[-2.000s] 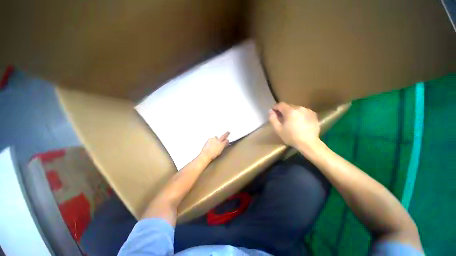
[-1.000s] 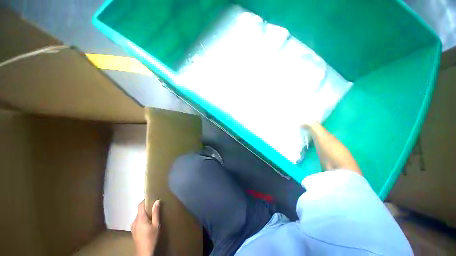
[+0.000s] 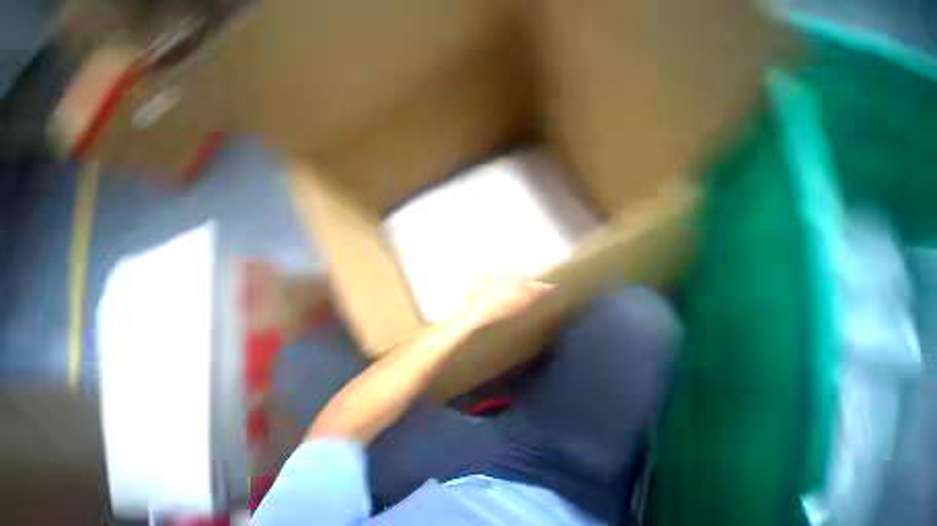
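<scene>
The open brown carton (image 3: pixel 349 257) stands before me, with a white sheet (image 3: pixel 473 231) lying flat inside it. The whole picture is blurred. My left hand (image 3: pixel 506 298) is at the carton's near edge, over the near flap (image 3: pixel 514 344); its fingers are too smeared to show whether they grip the edge. My right hand is not in view. The green tote bin (image 3: pixel 745 390) is at the right, with blurred whitish packs (image 3: pixel 878 298) in it.
A stack of white sheets (image 3: pixel 159 380) is at the left, beside a brown box with red tape (image 3: pixel 262 354). A red-taped carton (image 3: pixel 154 118) is at the upper left. A yellow floor line (image 3: pixel 82 277) runs at the far left. A red object (image 3: pixel 489 406) shows between my legs.
The view has swung from the tote bin back over the carton. My right hand, at the white pack in the bin one second ago, is out of view. My left hand remains at the carton's edge.
</scene>
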